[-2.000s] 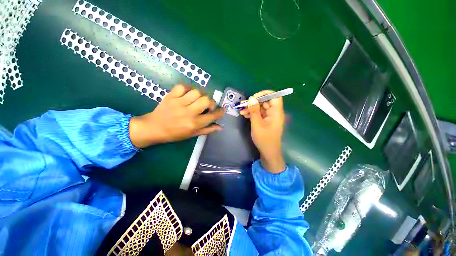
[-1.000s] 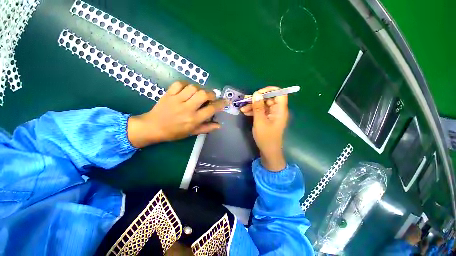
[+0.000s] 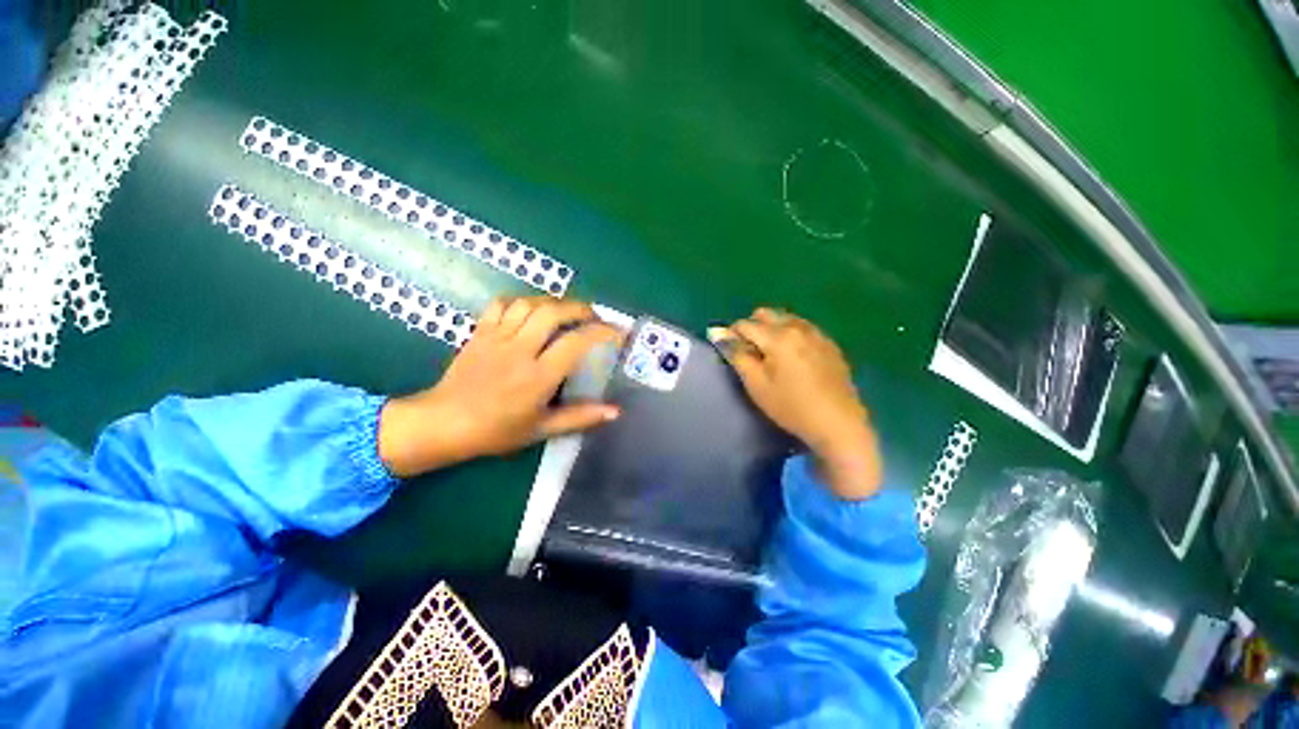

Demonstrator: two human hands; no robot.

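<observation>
A dark phone back film sheet (image 3: 663, 463) lies in front of me on a white backing sheet (image 3: 546, 499). Its camera corner (image 3: 657, 355) faces away from me and shows lens circles. My left hand (image 3: 506, 378) is bare and rests at the film's upper left edge, fingers spread by the camera corner; whether it pinches the edge is unclear. My right hand (image 3: 802, 382) is at the upper right edge, fingers bent and slightly blurred. A small pale tip shows at its fingertips; the pen-like tool is otherwise not visible.
Two ring sticker strips (image 3: 413, 207) lie beyond my left hand. A pile of strips (image 3: 71, 171) is far left. A short strip (image 3: 946, 477) and a crinkled plastic bag (image 3: 1014, 598) are at right. More film sheets (image 3: 1029, 335) lie along the metal bench edge (image 3: 1061, 178).
My right hand has moved right, away from the camera corner, and the pen-like tool no longer shows across it. The camera corner is now uncovered. The view has shifted.
</observation>
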